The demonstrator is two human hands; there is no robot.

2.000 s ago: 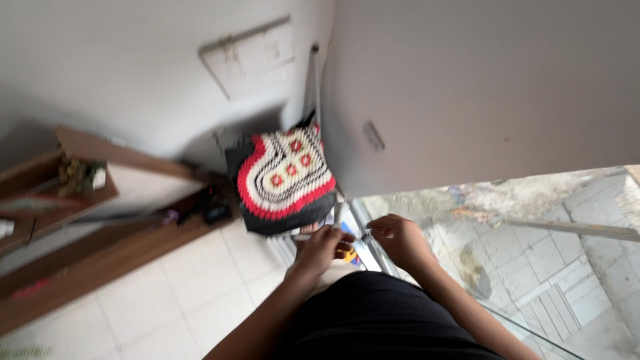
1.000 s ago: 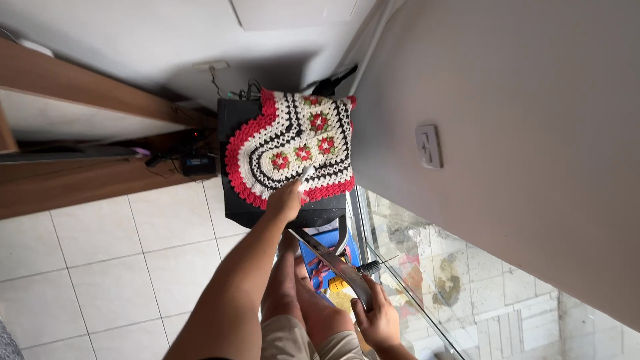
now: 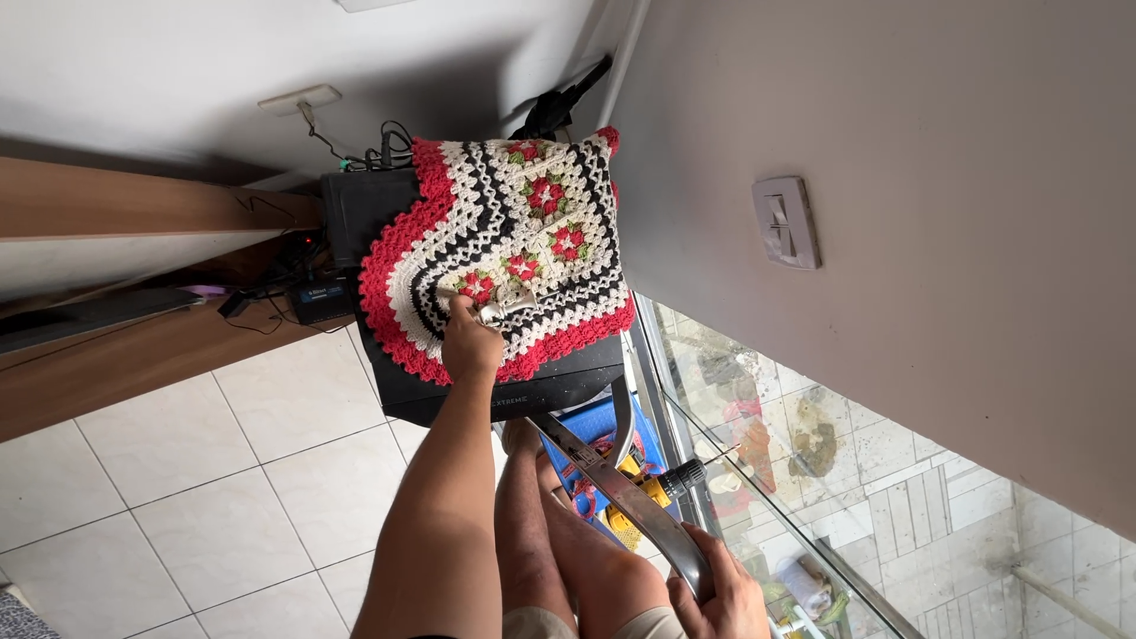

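My left hand point(image 3: 472, 344) is over the red, white and black crocheted cover point(image 3: 548, 200), fingers closed around a small pale metal fitting point(image 3: 506, 309) that touches the cover; its exact shape is unclear. The cover drapes over a black computer case point(image 3: 568, 377). At the lower right, my right hand point(image 3: 726, 590) grips the near end of a long curved metal pull handle point(image 3: 635, 506). Behind this handle shows a second curved metal bar point(image 3: 624, 417). A yellow and black power drill point(image 3: 661, 488) with a bit fitted lies on a blue surface point(image 3: 590, 426), partly hidden by the handle.
A glass panel point(image 3: 781, 506) with a metal edge stands right of the drill. A wall with a light switch point(image 3: 787, 222) is at the right. Brown wooden shelving point(image 3: 151, 200) holds cables and a small black device point(image 3: 321, 300) at the left. Bare legs point(image 3: 568, 550) are below.
My hands were close together near the glass edge; now they are far apart, the left over the cover, the right on the handle. The view has shifted, showing the cover larger.
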